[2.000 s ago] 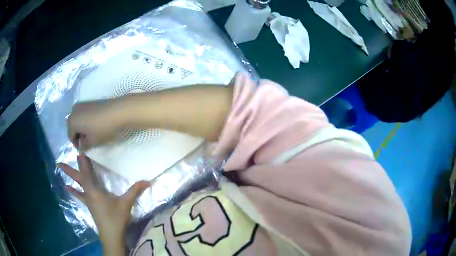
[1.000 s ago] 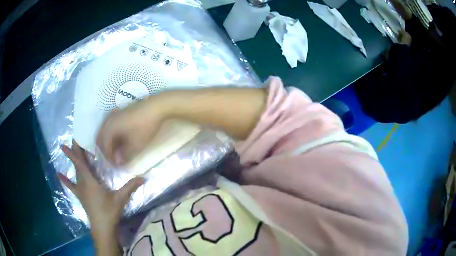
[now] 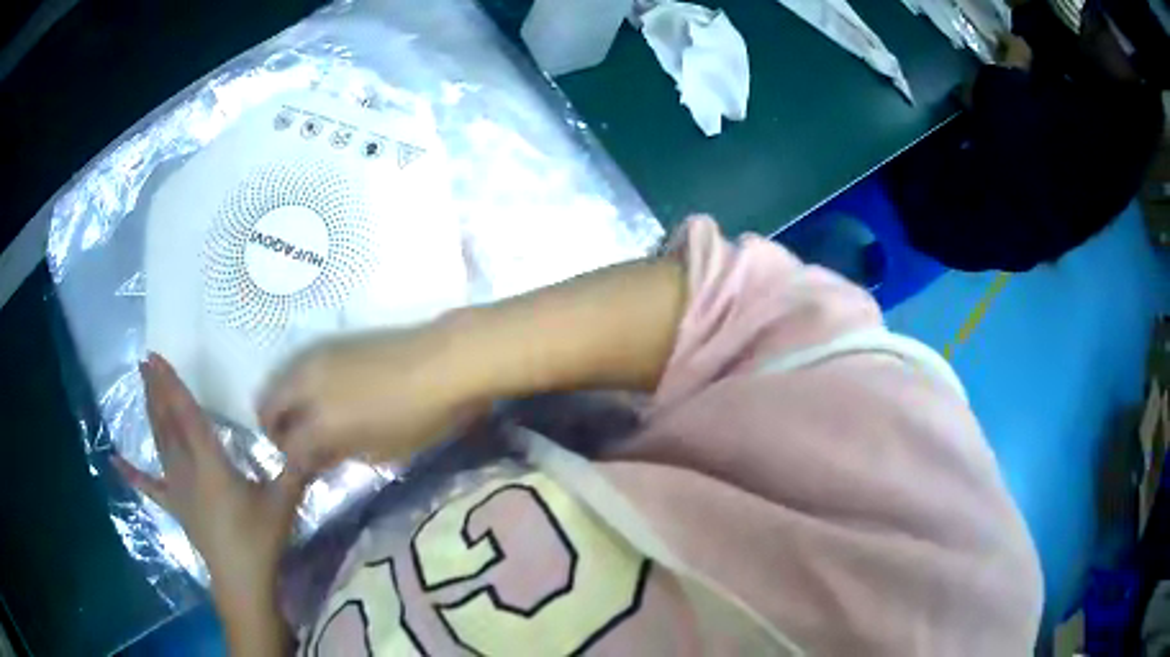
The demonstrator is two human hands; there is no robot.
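A white hexagonal top cover lies face up on shiny clear plastic bags, its dotted sunburst and oval logo showing. My left hand rests at the cover's lower left edge, fingers spread, with nothing seen in it. My right hand is blurred and bent over the cover's lower edge, next to my left hand. Its fingers are curled and point down; whether they hold anything is hidden.
A translucent-white bottle, cut off by the top edge, stands beside a crumpled white cloth. A flat white cloth lies farther right on the green bench. A person in dark clothing sits at the right.
My right hand has moved from the cover's left corner along its lower edge, uncovering the logo. My left hand stays near the lower left edge. The view has shifted slightly.
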